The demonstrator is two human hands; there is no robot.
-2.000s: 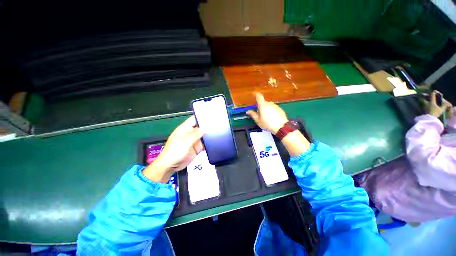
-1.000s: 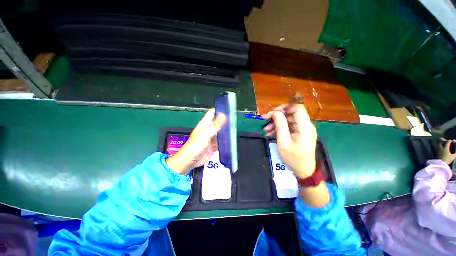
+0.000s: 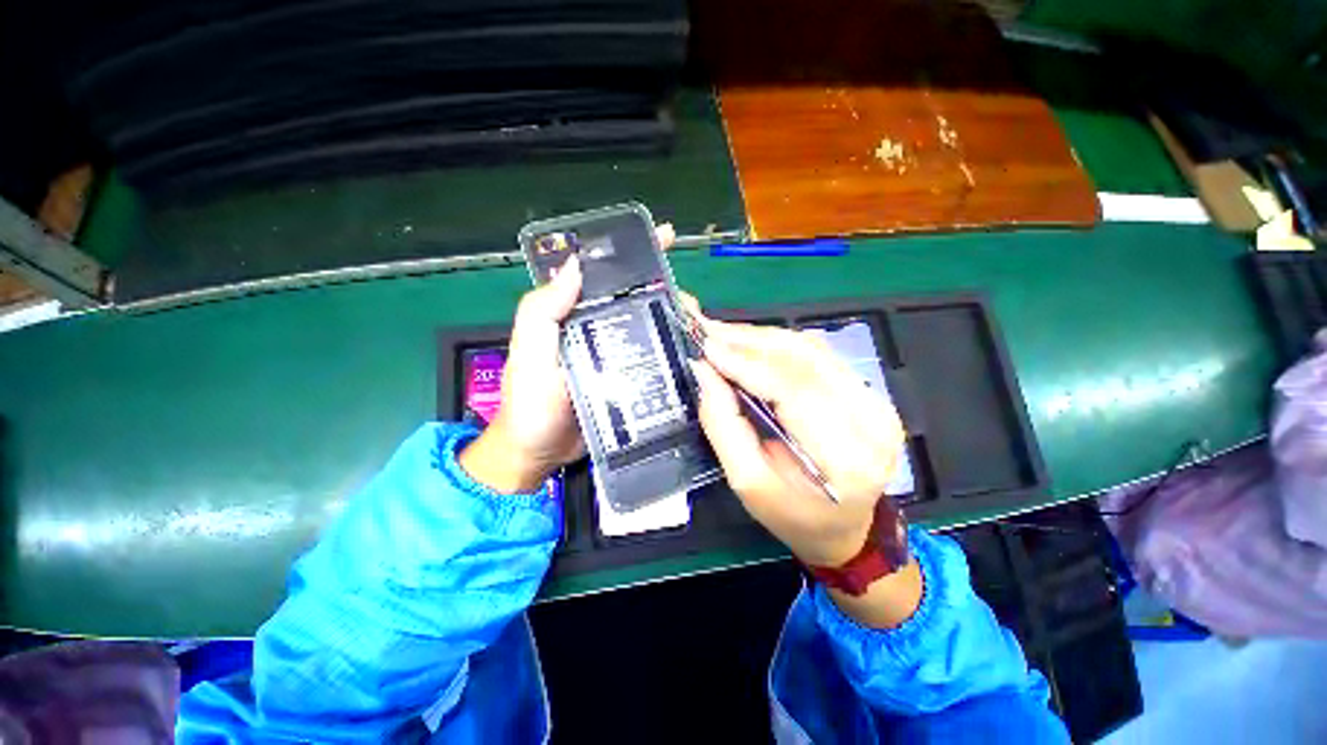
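Note:
A smartphone [image 3: 626,364] is held up over the tray, its open back facing me and a labelled battery showing. My left hand [image 3: 536,381] is shut on its left side, thumb on the upper part. My right hand [image 3: 793,429] holds a thin dark stick, maybe tweezers [image 3: 786,444], with its tip at the phone's right edge. The black phone tray [image 3: 961,400] lies below on the green bench. In it are a phone with a pink screen [image 3: 485,381], a mostly hidden white-screened phone [image 3: 643,515] and another pale-screened phone [image 3: 859,349] partly behind my right hand.
A blue pen [image 3: 780,249] lies behind the tray. A scuffed orange-brown board [image 3: 902,146] and stacked black trays [image 3: 379,109] are at the rear. More dark trays [image 3: 1070,626] show below the bench edge. A neighbour's pink sleeve [image 3: 1222,539] is at the right.
The phone has turned from its screen side to its back. My right hand has moved left to the phone with the thin stick. The view has shifted, showing more of the tray's right end.

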